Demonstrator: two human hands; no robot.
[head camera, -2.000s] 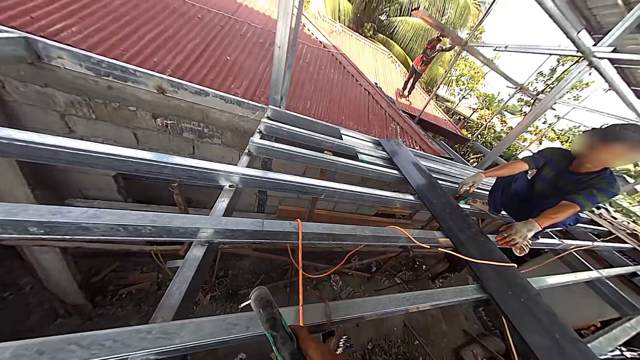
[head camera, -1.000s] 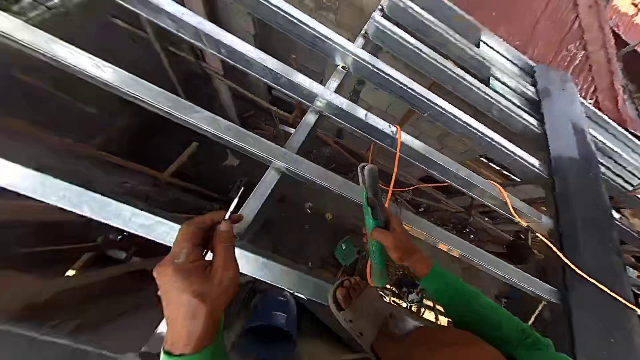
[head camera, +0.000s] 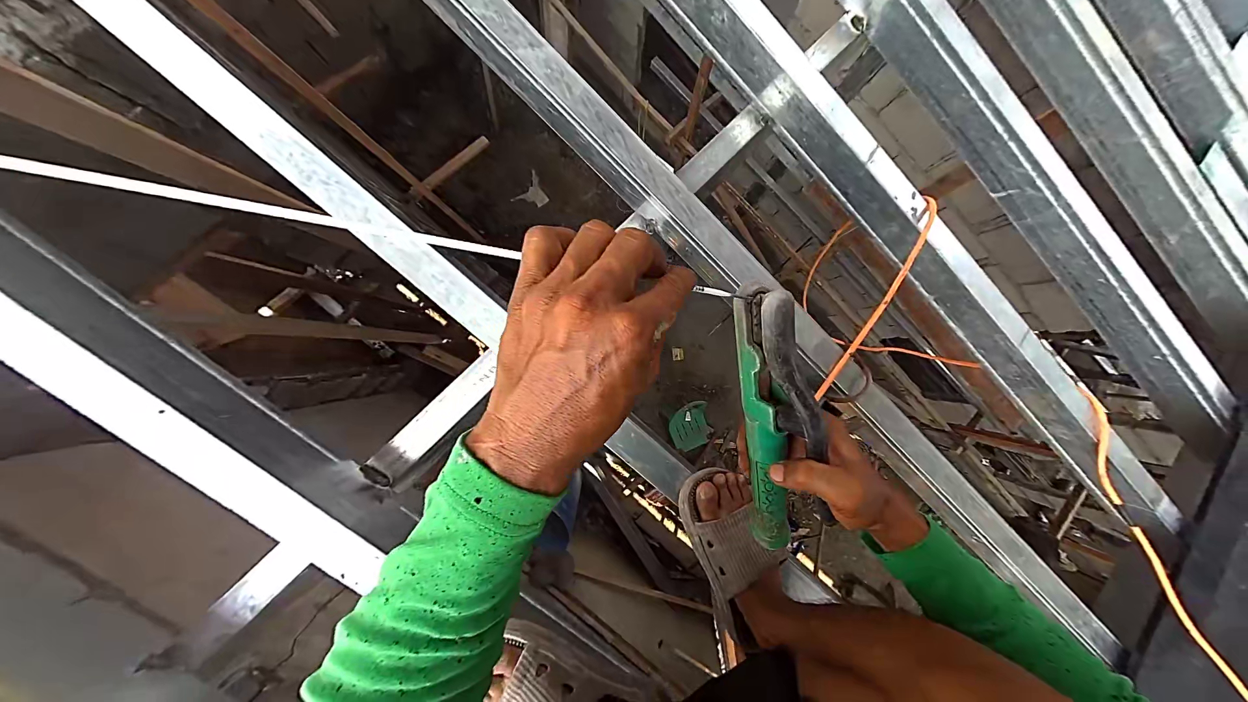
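My left hand pinches a thin, light-coloured welding rod, which runs out to the left past the fingers. A short end of the rod shows on the other side, at the jaws of a green and black welding electrode holder. Whether the jaws clamp it cannot be told. My right hand is closed around the holder's grip, its thumb on the green side. Both hands are above galvanized steel channel beams; a steel cross member passes below my left hand.
An orange cord is draped over a beam on the right. My sandaled foot is below the holder. Between the beams are gaps, with scrap timber, debris and a green plastic object below. A dark plate lies right.
My left hand has come over to the electrode holder, and the rod's end is now at its jaws; a second ago the hands were well apart. The view has shifted and turned.
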